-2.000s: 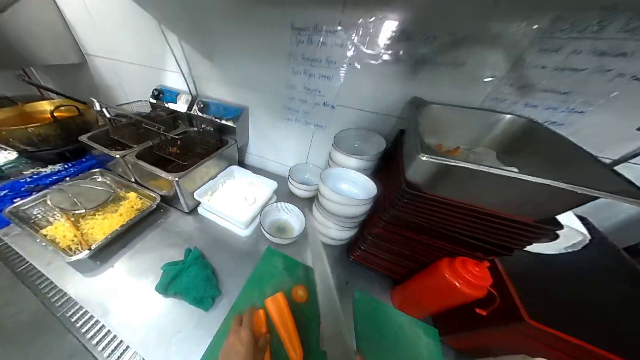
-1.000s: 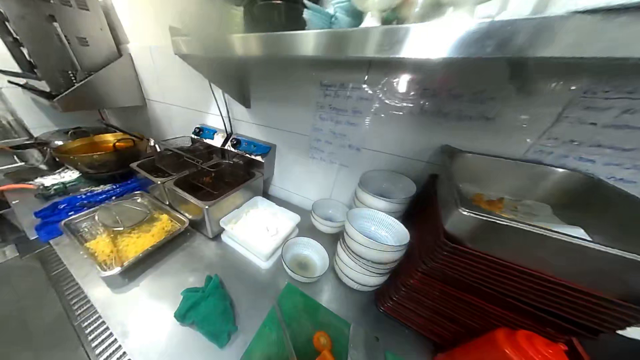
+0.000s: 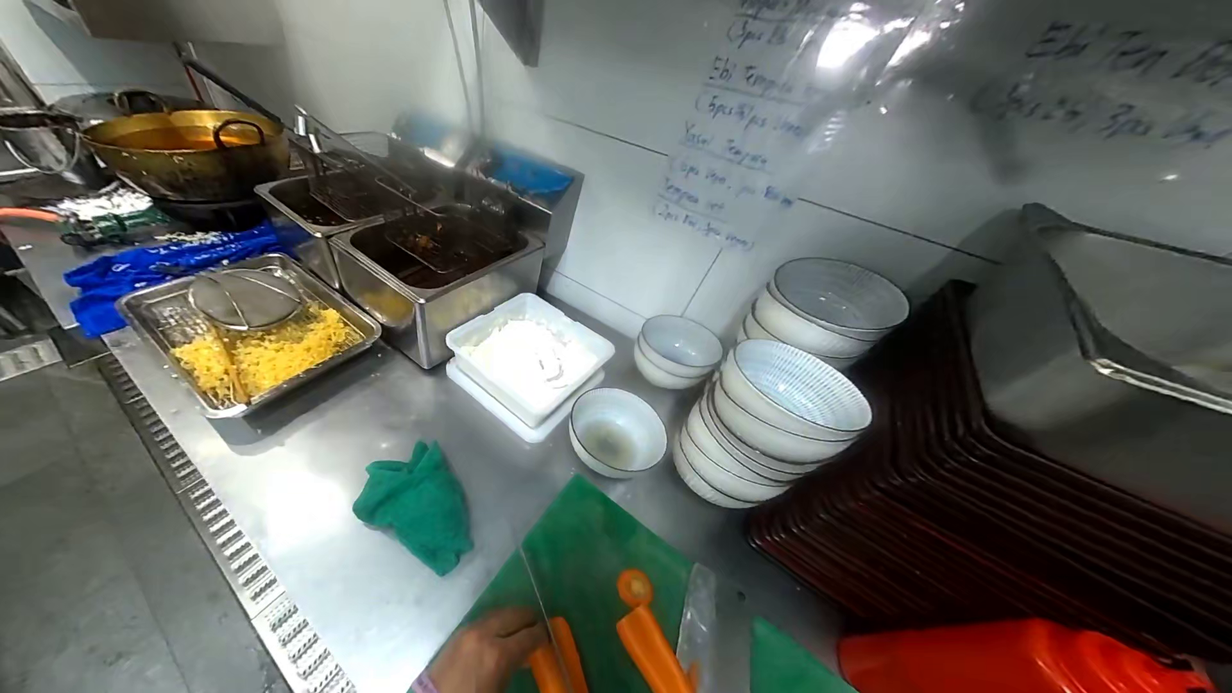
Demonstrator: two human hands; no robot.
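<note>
My left hand (image 3: 496, 650) is at the bottom edge, its fingers closed against a piece of peeled carrot (image 3: 547, 666) on a green cutting board (image 3: 577, 539). Another peeled carrot (image 3: 653, 647) lies to the right, with a round carrot slice (image 3: 634, 587) at its far end. Along the board's right side is a pale, blade-like strip (image 3: 698, 621), partly blurred; whether it is a knife cannot be told. My right hand is out of view. Left of the board lies a crumpled green cloth (image 3: 419, 505).
Beyond the board stand a small bowl (image 3: 618, 433), stacked bowls (image 3: 770, 423) and a white tub of white powder (image 3: 529, 356). Dark red stacked trays (image 3: 895, 520) and a red bottle (image 3: 1020, 659) are right. A metal tray (image 3: 250, 337) and deep fryers (image 3: 433, 260) stand left.
The view tipped up, then back down and closer. My left hand, out of view one second ago, shows again at the carrot.
</note>
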